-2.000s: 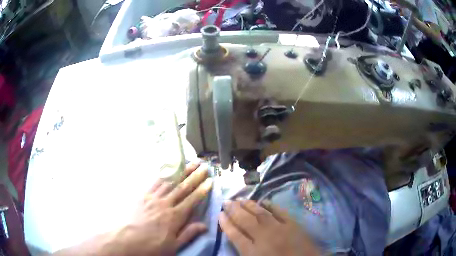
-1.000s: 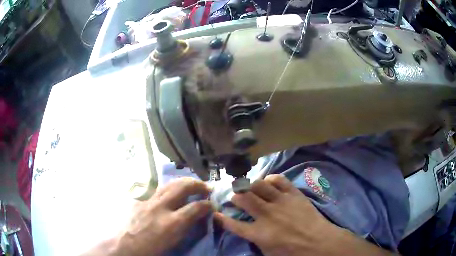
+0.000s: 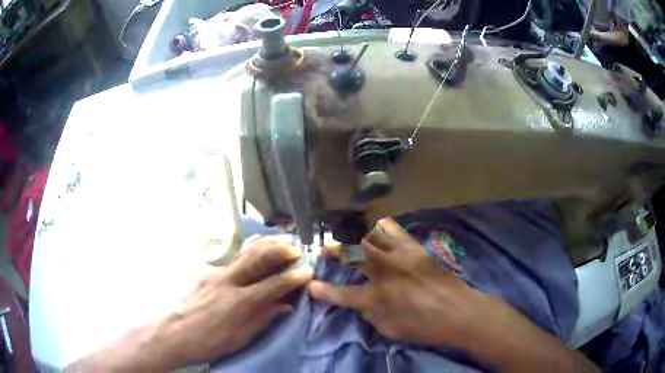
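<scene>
A blue-grey garment (image 3: 510, 269) lies in folds under the cream-beige sewing machine head (image 3: 467, 153) and hangs towards me. Its red-green embroidered logo (image 3: 446, 248) shows right of my right hand's fingers. My left hand (image 3: 240, 291) pinches the cloth just left of and in front of the presser foot (image 3: 308, 251). My right hand (image 3: 401, 288) is right of the needle area, thumb on the cloth near my left fingertips, index finger raised by the small metal part under the head. The stitch spot is partly hidden by fingers and glare.
The white table (image 3: 109, 218) lies left of the machine, with a pale oval-framed piece (image 3: 226, 207) on it. A white bundle (image 3: 233, 29) and a spool are behind. A thin thread runs to the knob on the head. A control panel (image 3: 634, 268) is at right.
Since one second ago, the machine appears further right in view. My right index finger has risen beside the needle area, and the logo is partly folded. My left hand still pinches the cloth.
</scene>
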